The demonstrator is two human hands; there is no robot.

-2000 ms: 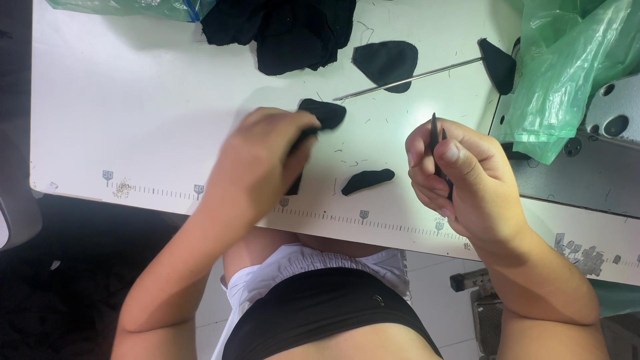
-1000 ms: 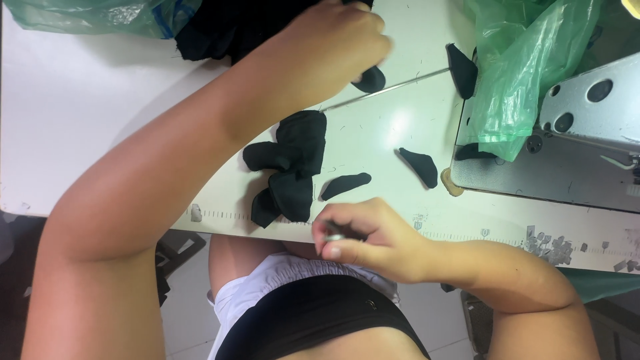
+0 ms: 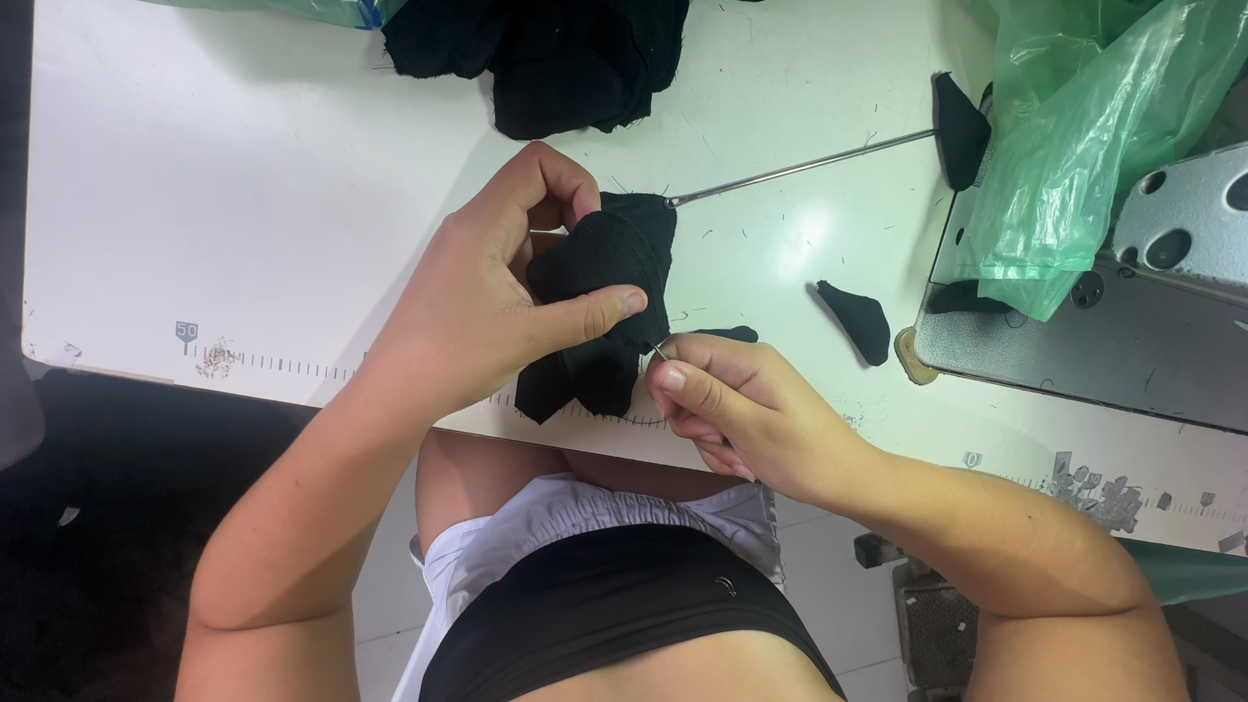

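My left hand [image 3: 517,283] grips a black fabric piece [image 3: 600,258] between thumb and fingers near the table's front edge. Close on its right, my right hand [image 3: 721,400] pinches a thin pointed metal tool [image 3: 660,351], whose tip touches the fabric's lower edge; the rest of the tool is mostly hidden in the hand. More black fabric pieces [image 3: 604,375] lie under the held one. A long thin metal rod [image 3: 799,172] runs from the fabric's upper right to a small black piece [image 3: 960,132]. Another small black piece [image 3: 855,322] lies right of my right hand.
A pile of black fabric [image 3: 585,68] lies at the table's back. Green plastic bag material [image 3: 1063,175] hangs over the sewing machine [image 3: 1189,224] and its metal bed [image 3: 1092,341] at the right. A printed ruler scale [image 3: 283,365] runs along the white table's front edge.
My left hand has come back from the fabric pile at the rear and now holds a black piece. My right hand has brought its metal tool up to that piece.
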